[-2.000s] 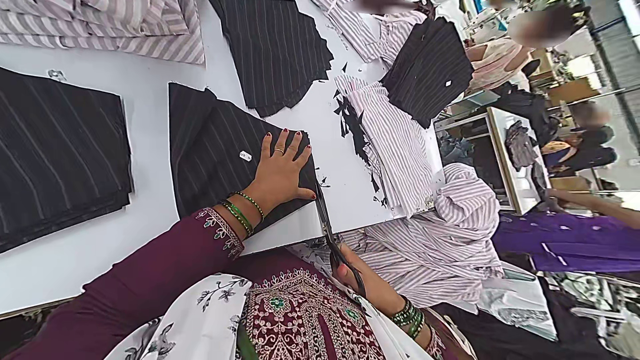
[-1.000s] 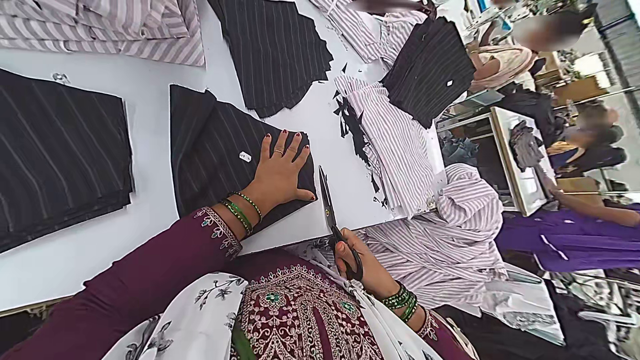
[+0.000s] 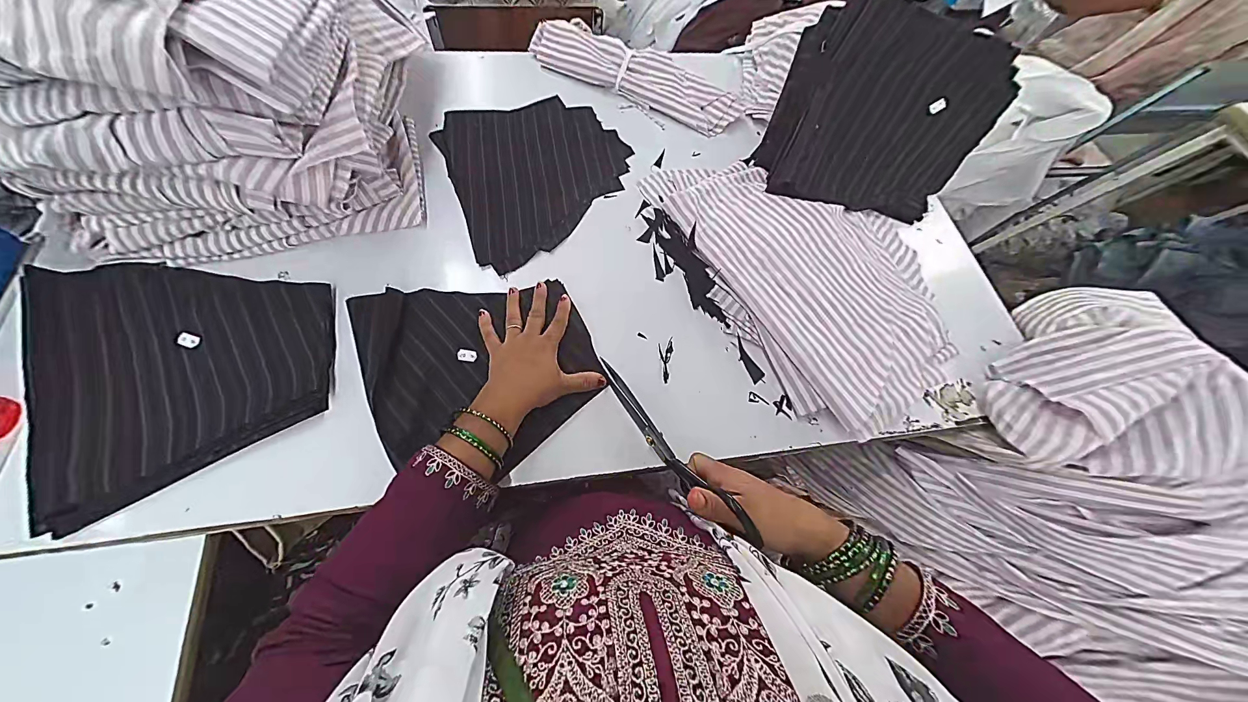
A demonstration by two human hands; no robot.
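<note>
My left hand (image 3: 531, 366) lies flat with spread fingers on a stack of black pinstriped cut fabric (image 3: 419, 390) that bears a small white label. In my right hand (image 3: 765, 502) is a pair of black-handled scissors (image 3: 648, 429), my fingers around the handles. The blades look closed, and their tip is at the right edge of that stack, near my left thumb. To the left lies a second black pinstriped stack (image 3: 175, 409) with a label. A smaller black stack (image 3: 536, 180) lies beyond my left hand.
Striped white-and-mauve fabric (image 3: 224, 127) is piled at the back left. On the right of the white table (image 3: 604, 292) lie striped pieces (image 3: 809, 283), another black stack (image 3: 887, 107) and black scraps (image 3: 692, 263). More striped cloth (image 3: 985, 546) hangs beyond the table's right front edge.
The view has turned considerably toward the table. My left hand stays on the black stack, and the scissors remain in my right hand.
</note>
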